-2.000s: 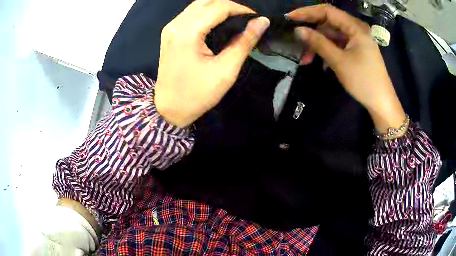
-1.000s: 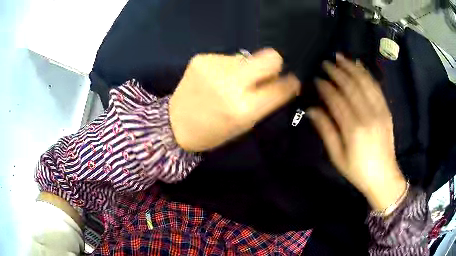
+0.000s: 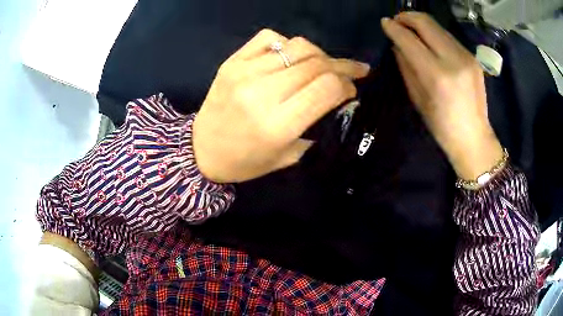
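Black garment panels (image 3: 278, 228) cover the table and reach down over the lap. A small silver zipper slider and pull (image 3: 365, 144) lies on the cloth, below and between my hands. My left hand (image 3: 265, 105) rests on the cloth left of the slider, fingers bent and pointing right, with a ring on one finger; its fingertips are partly hidden, so any grip cannot be told. My right hand (image 3: 432, 80) is farther up and right, with thumb and fingertips close together at the black cloth near the machine. A small pale gap shows beside the left fingers.
The sewing machine's metal parts (image 3: 472, 11) are at the top right, above a whitish ribbed knob (image 3: 489, 60). The pale table surface (image 3: 68, 117) shows at the left. A red-navy check apron (image 3: 210, 287) is on the lap.
The opening held up between both hands two seconds ago now lies lower. The left hand has moved down onto the cloth; the right hand dropped with fingers spread, then moved back up.
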